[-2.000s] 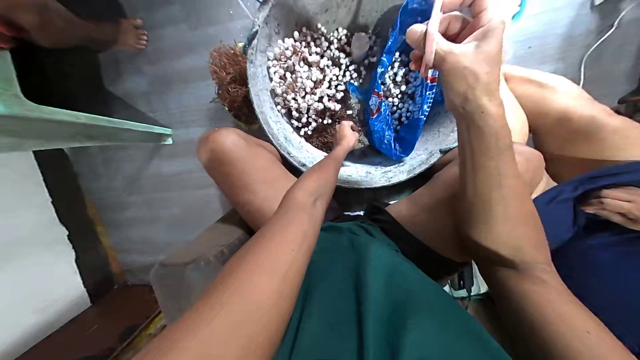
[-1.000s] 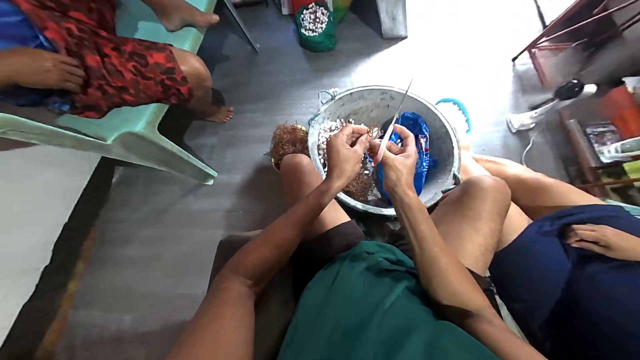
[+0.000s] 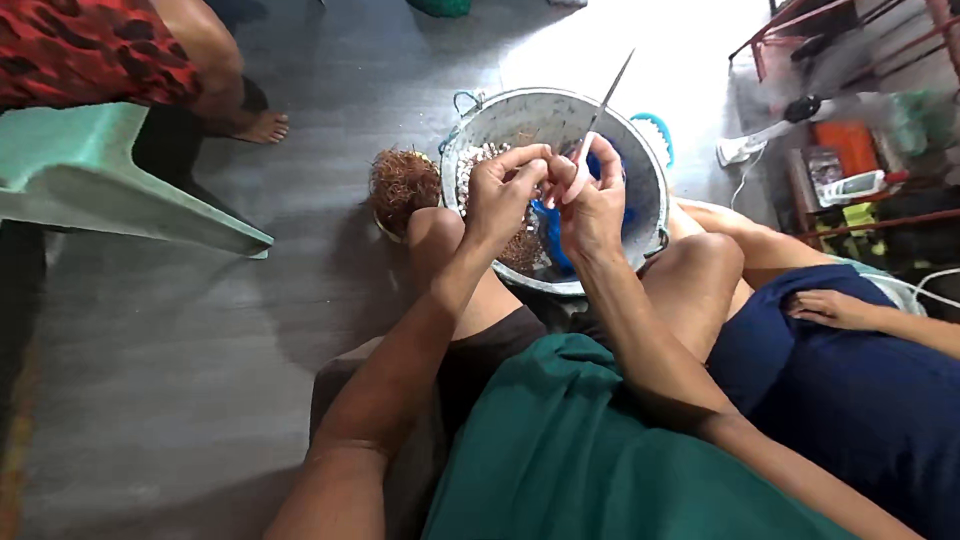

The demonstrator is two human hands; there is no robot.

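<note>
My right hand [image 3: 596,199] holds a pair of scissors or similar tool by its pale handle [image 3: 579,176], with the thin metal blade [image 3: 616,81] pointing up and away. Close against it on the left is my left hand [image 3: 506,195], thumb and fingertips pinched together; whatever lies between them is too small to make out. Both are above a large round metal basin [image 3: 559,288]. Inside the basin are many small whitish pieces [image 3: 480,155], a brown stringy heap [image 3: 523,251] and a blue plastic bag [image 3: 553,234], partly hidden by my hands.
Left of the basin stands a container heaped with brown wiry strands [image 3: 405,184]. A blue-rimmed container [image 3: 660,135] of white pieces is behind the basin's right side. A green plastic seat [image 3: 112,180] and a seated person's foot are at left; another person [image 3: 832,375] sits close at right.
Two seconds ago my left hand was down in the basin at the brown heap; it has since come up beside my right hand. The blue bag, earlier raised near my right hand, is lower in the basin.
</note>
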